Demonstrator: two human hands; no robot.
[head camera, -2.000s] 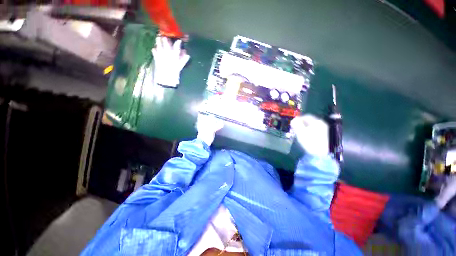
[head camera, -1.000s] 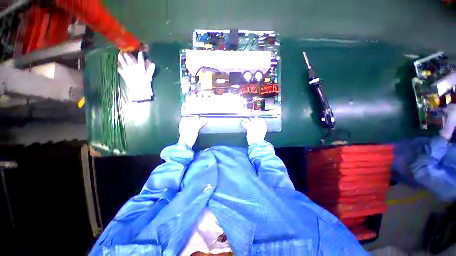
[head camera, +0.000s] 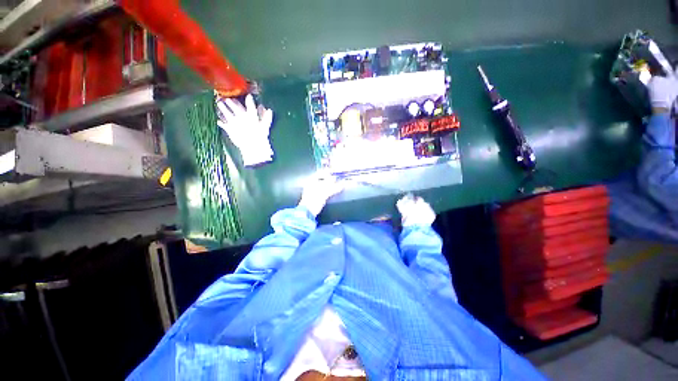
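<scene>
A populated circuit board (head camera: 390, 119) lies on the bench in front of me, with a narrower board strip (head camera: 383, 61) along its far edge. A pale base plate (head camera: 416, 178) shows beneath its near edge. My gloved left hand (head camera: 320, 193) rests at the plate's near left corner, touching the edge; its fingertips are washed out by glare. My gloved right hand (head camera: 415, 211) is just off the plate's near edge, fingers curled, with nothing seen in it. The electric screwdriver (head camera: 508, 119) lies on the bench right of the board.
A spare white glove (head camera: 247, 132) lies by a red post (head camera: 201, 48). Green strands (head camera: 213, 175) lie at the bench's left end. A black bin holds stacked red pads (head camera: 572, 245) at right. A neighbouring worker's gloved hand (head camera: 662, 91) is at another board (head camera: 635, 63).
My right hand came from the board's right side to the plate's near edge, then drew back off it towards me. My left hand has stayed at the near left corner. The view has shifted.
</scene>
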